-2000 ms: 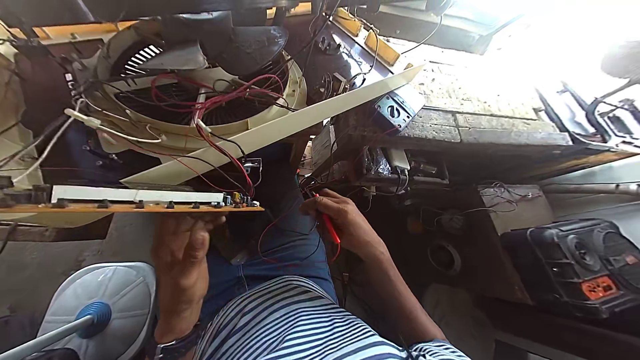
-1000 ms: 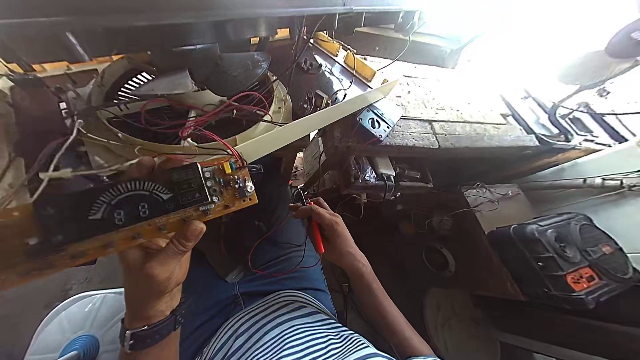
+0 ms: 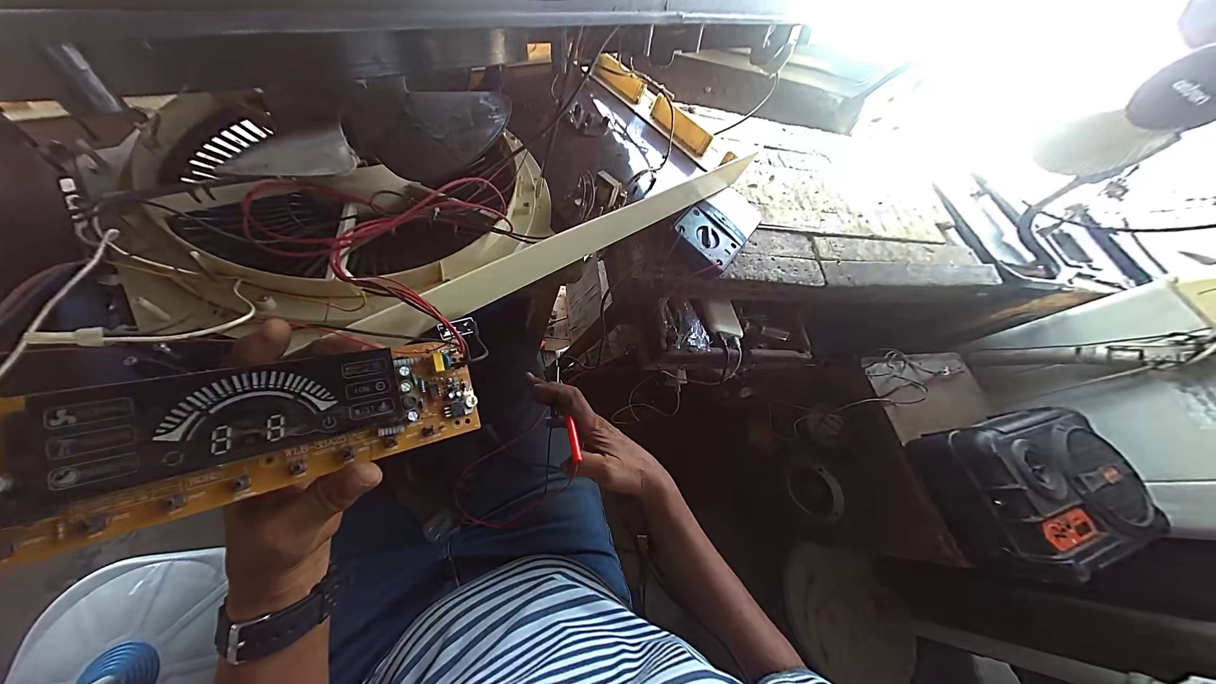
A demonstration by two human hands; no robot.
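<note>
My left hand (image 3: 294, 513) grips the lower edge of an orange circuit board with a black display panel (image 3: 237, 404), held tilted so that its printed face shows. Red and black wires (image 3: 380, 228) run from the board's right end over a cream plastic fan housing (image 3: 446, 294). In my right hand (image 3: 598, 442), over my lap, is a red test probe (image 3: 573, 439); a second, dark probe seems to be beside it, partly hidden by the fingers. A thin red lead loops below that hand. A multimeter (image 3: 711, 236) lies at the edge of the workbench.
The brick-topped workbench (image 3: 855, 256) spans the upper right, with a shelf of small parts beneath it. A black speaker box (image 3: 1040, 489) stands at the right. At the lower left is a white plastic lid or stool (image 3: 180, 589) with a blue coil. Loose cables hang around the fan housing.
My left hand has turned the board from edge-on to face-up, so its display and components now show. My right hand keeps holding the red probe over my lap.
</note>
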